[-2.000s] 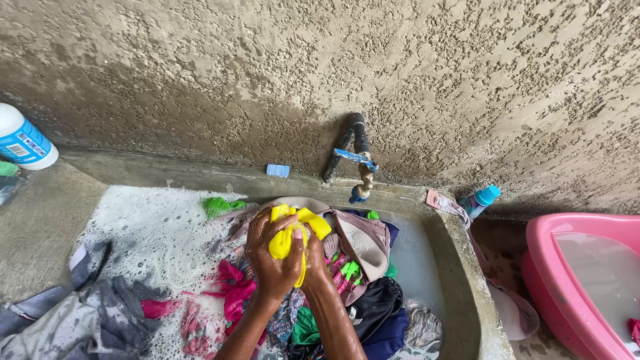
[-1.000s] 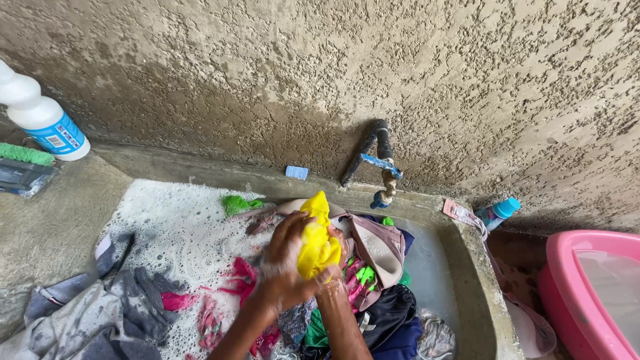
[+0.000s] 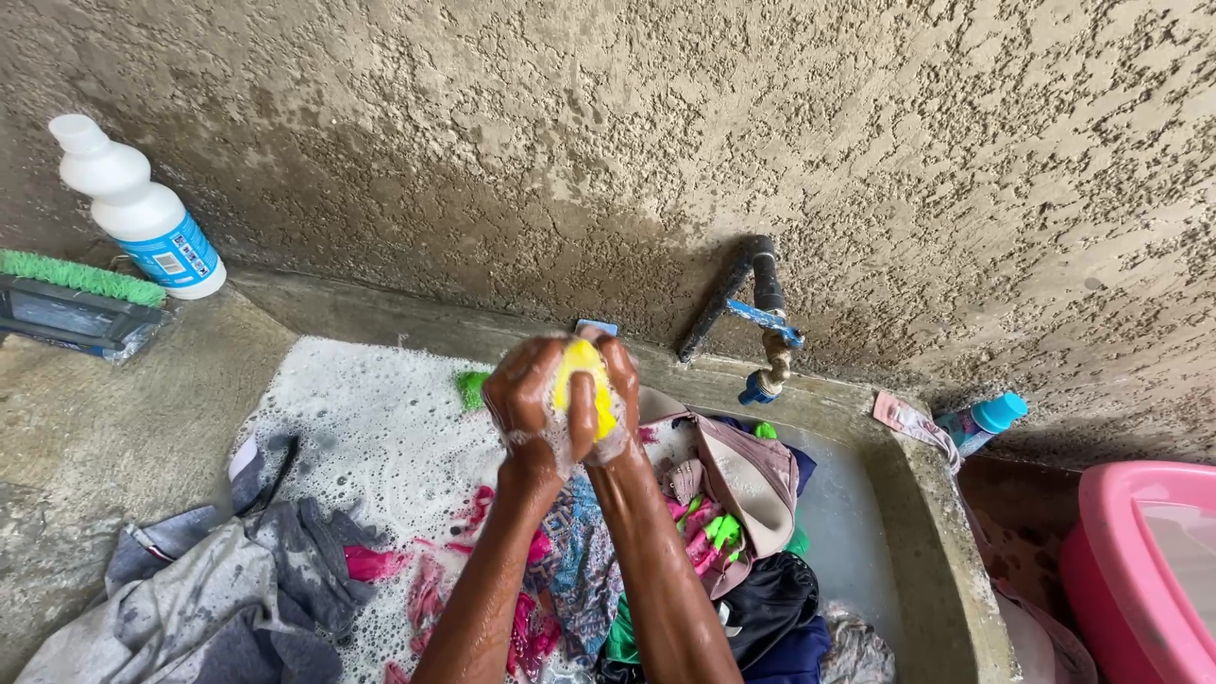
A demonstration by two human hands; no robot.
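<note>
Both hands are soapy and close around a wet yellow cloth (image 3: 583,372) above the sink. My left hand (image 3: 532,399) grips its left side, and my right hand (image 3: 617,394) presses against its right side. Beneath them, mixed wet clothes lie in sudsy water: a beige bra (image 3: 755,475), a blue patterned cloth (image 3: 581,551), a black garment (image 3: 774,598) and pink fabric (image 3: 532,632). A small green cloth (image 3: 472,389) floats in the foam just left of my hands. The gray garment (image 3: 228,598) hangs over the sink's left side.
A brass tap (image 3: 777,356) juts from the rough wall over the concrete sink's back edge. At left stand a white bottle (image 3: 142,214) and a green-bristled brush (image 3: 81,280). A blue-capped bottle (image 3: 983,421) and a pink basin (image 3: 1107,570) are at right. A blue bar (image 3: 597,328) lies behind my hands.
The yellow cloth, which hung out of my hands before, is now bunched into a small ball between them. The view has shifted left, bringing the white bottle fully into sight.
</note>
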